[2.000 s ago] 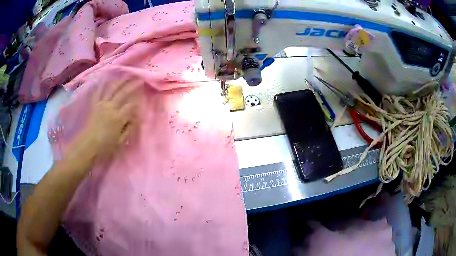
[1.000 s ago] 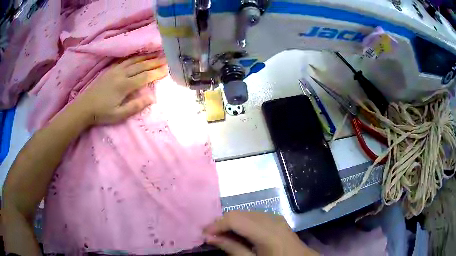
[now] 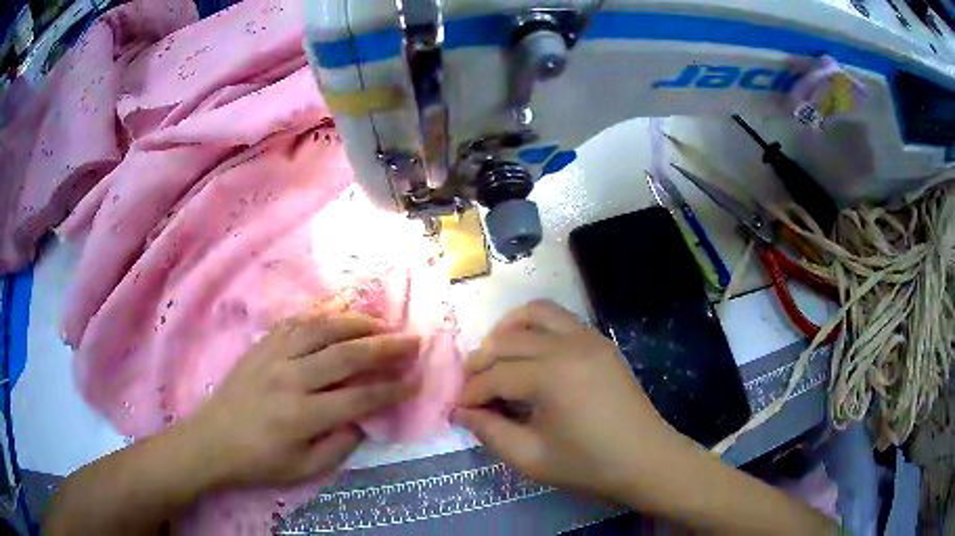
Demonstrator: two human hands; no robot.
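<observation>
The pink eyelet fabric panel [image 3: 199,335] lies bunched in folds on the table, left of and in front of the sewing machine [image 3: 471,63]. My left hand [image 3: 304,393] lies palm down on the fabric, fingers slightly bent towards the right. My right hand [image 3: 555,393] pinches the panel's right edge between thumb and fingers, just in front of the yellow block [image 3: 463,246]. The presser foot area [image 3: 427,215] is brightly lit and glare hides the fabric detail there.
A black phone [image 3: 665,314] lies right of my right hand. Behind it are a blue pen-like tool [image 3: 704,246], a screwdriver [image 3: 796,178], red-handled snips [image 3: 783,288] and a tangled cream cord hank [image 3: 890,314]. More pink fabric [image 3: 63,136] is piled at the left. A ruler strip [image 3: 419,500] runs along the front edge.
My left hand has come down and right from beside the machine head. My right hand has moved up towards the needle with the fabric edge. The panel's front part is drawn up and bunched.
</observation>
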